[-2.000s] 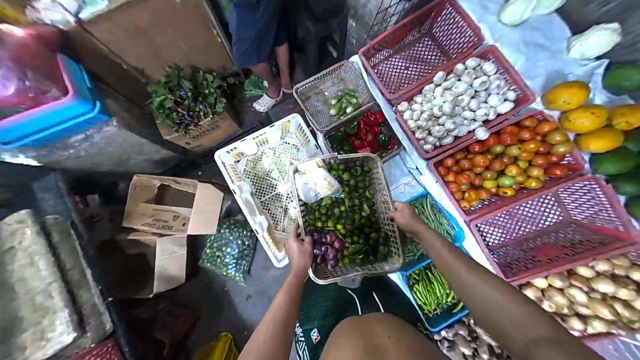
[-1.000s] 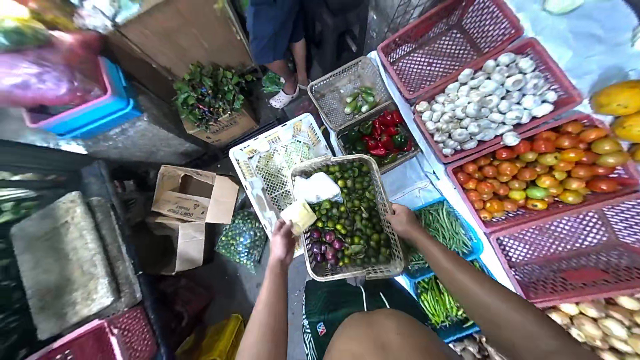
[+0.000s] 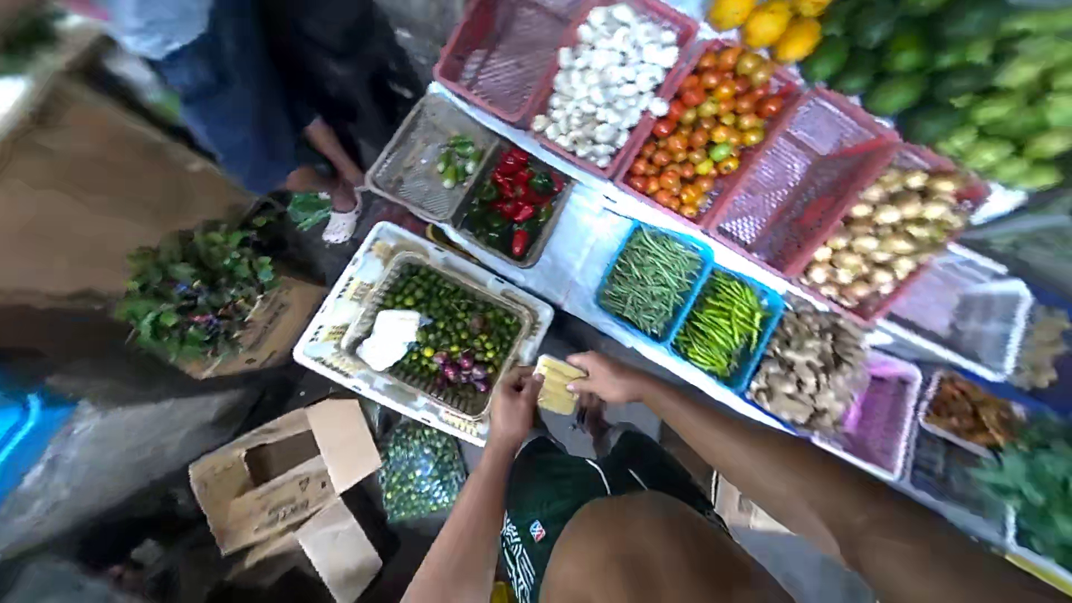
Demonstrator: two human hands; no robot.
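Observation:
A small flat yellow piece [image 3: 557, 384], its material unclear, is held between both my hands over my lap. My left hand [image 3: 514, 402] grips its left edge, and my right hand [image 3: 610, 377] pinches its right side. Just left of my hands, a beige plastic basket [image 3: 356, 328] sits on a white plastic crate [image 3: 311, 339]. Small green citrus fruits [image 3: 452, 318] fill much of the basket. A cluster of purple vegetables [image 3: 463, 371] lies at its near side, and a white bundle [image 3: 389, 338] rests at its left.
Red crates hold garlic [image 3: 607, 84], tomatoes [image 3: 703, 126] and onions [image 3: 888, 226]. Blue baskets with green beans [image 3: 651, 280] and green chillies [image 3: 722, 322] stand near my right arm. Cardboard boxes [image 3: 276, 494] and a bag of green produce [image 3: 421, 471] lie lower left. A person's foot [image 3: 342, 222] is beyond the crate.
The basket, earlier held in my right hand above my lap, now rests on the white crate. My right hand has left it and joined my left on the yellow piece. The view has turned.

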